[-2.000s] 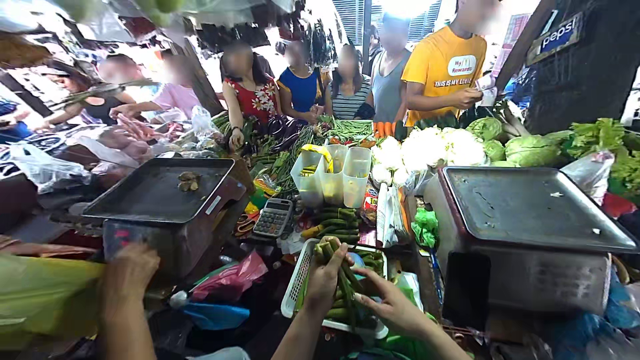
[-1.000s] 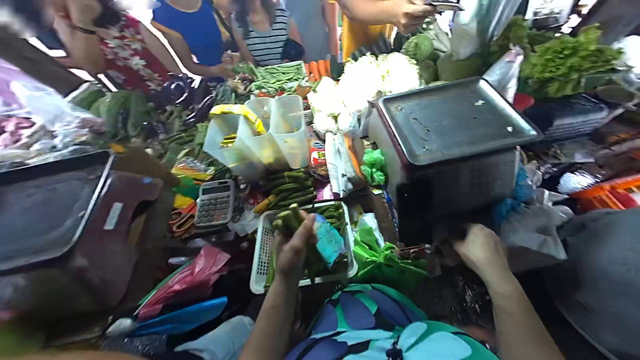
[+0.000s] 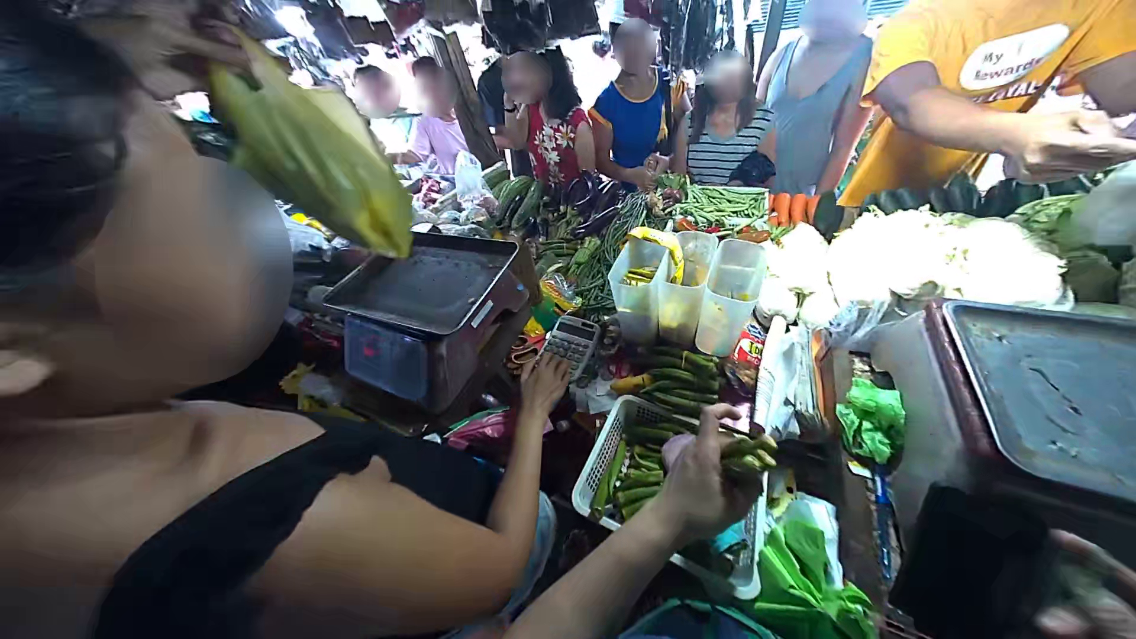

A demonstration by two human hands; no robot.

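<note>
My left hand [image 3: 710, 475] is closed around a bunch of green okra pods [image 3: 747, 451], their ends sticking out to the right. Below it, a white plastic basket [image 3: 596, 461] holds more okra [image 3: 637, 484], with further pods piled just behind it. My right hand [image 3: 1093, 587] is blurred and partly cut off at the lower right edge, beside a dark object below the right scale; whether it grips anything is unclear. A co-worker's hand [image 3: 543, 383] rests on a calculator [image 3: 571, 344], left of the basket.
A co-worker in a black top [image 3: 390, 524] fills the left side, near a raised yellow-green plastic bag [image 3: 311, 151]. Weighing scales with metal trays stand at left [image 3: 426, 282] and right [image 3: 1056, 390]. Plastic containers [image 3: 679, 293], cauliflower [image 3: 950, 257] and green bags [image 3: 808, 577] lie between. Several people stand behind.
Two seconds ago both my hands were at the okra; my right hand has since moved away to the right. The co-worker has come into view at left. The view has shifted widely.
</note>
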